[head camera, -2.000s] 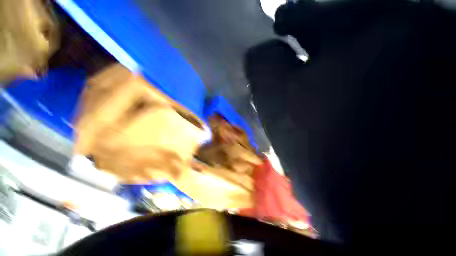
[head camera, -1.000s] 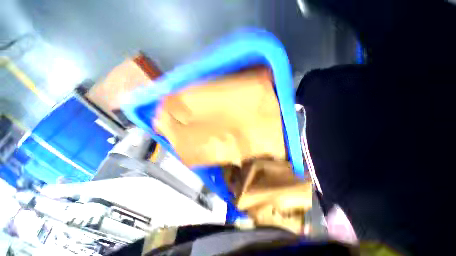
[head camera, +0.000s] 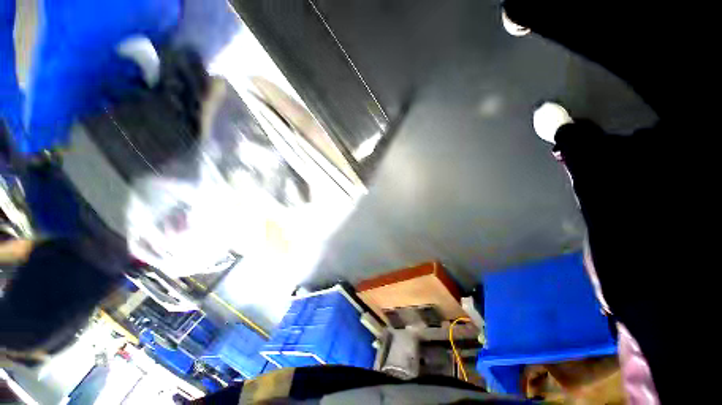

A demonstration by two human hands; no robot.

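Neither of my hands can be made out. A blue crate (head camera: 546, 308) stands low at the right, beside my dark clothing, with brown pieces (head camera: 586, 381) partly showing in it at the bottom edge. Their lower part is cut off. My dark clothing (head camera: 665, 261) fills the right side, with a pink edge low down. Two white rounded tips, possibly my shoes (head camera: 550, 121), show against the grey floor at the upper right.
Grey floor (head camera: 451, 174) spans the middle. Blue crates (head camera: 321, 328) and an orange-brown box-like unit (head camera: 412, 293) with a yellow cable stand low centre. A person in blue (head camera: 95, 55) is blurred at upper left, near a glaring white worktable (head camera: 277, 229). A dark band crosses the bottom.
The view has swung. The blue crate with brown pieces has shifted from the centre to the lower right. More floor, the worktable and the person in blue now show.
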